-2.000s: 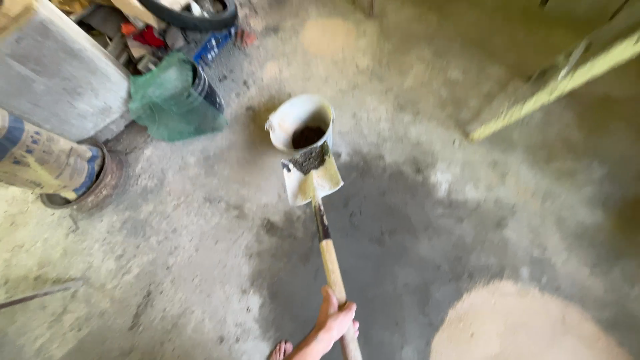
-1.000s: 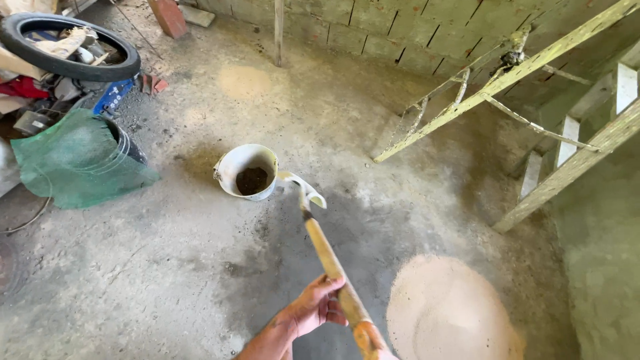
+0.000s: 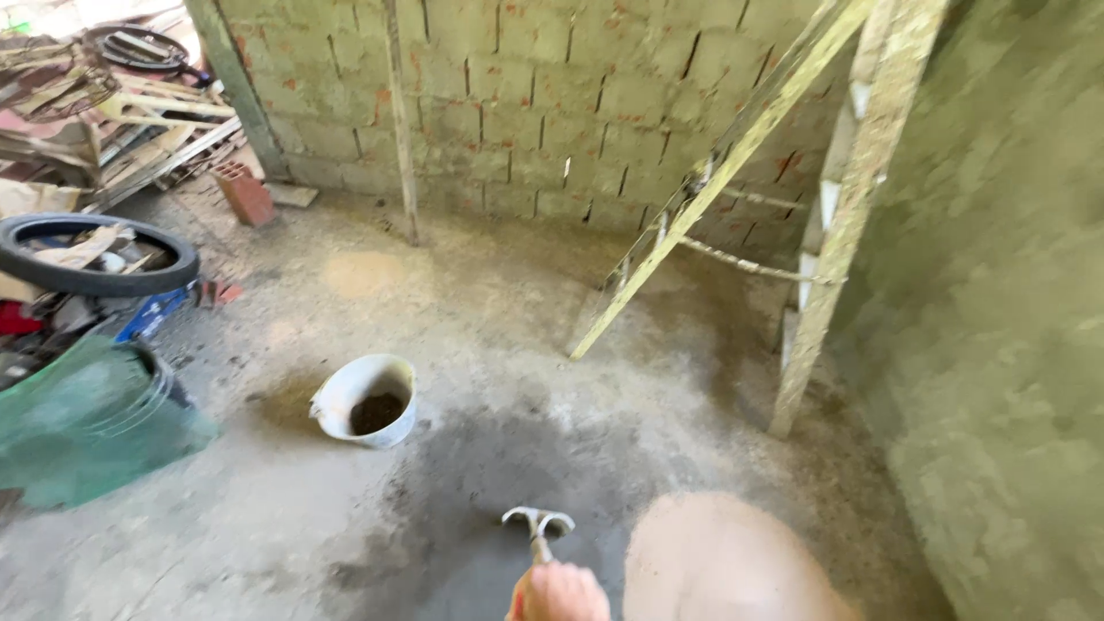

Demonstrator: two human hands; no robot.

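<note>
One of my hands (image 3: 565,593) is closed around the wooden handle of a shovel at the bottom edge; it looks like my left hand, seen partly. The shovel (image 3: 539,520) shows its pale blade foreshortened over the dark damp patch of floor. My right hand is out of the frame. Left of the shovel and farther off, a white bucket (image 3: 324,412) stands upright with dark material (image 3: 377,414) at its bottom. At the lower right lies a pale sand-coloured patch (image 3: 724,561).
A stepladder (image 3: 802,362) stands at the right, near the plastered wall (image 3: 992,285). Green netting (image 3: 95,431), a tyre (image 3: 95,280) and piled scrap lie at the left. A wooden post (image 3: 400,129) and a red hollow brick (image 3: 245,194) are by the block wall (image 3: 535,112).
The shovel blade was at the bucket's rim with dark material on it; it has since come away, back over the damp floor. The view has swung right and up.
</note>
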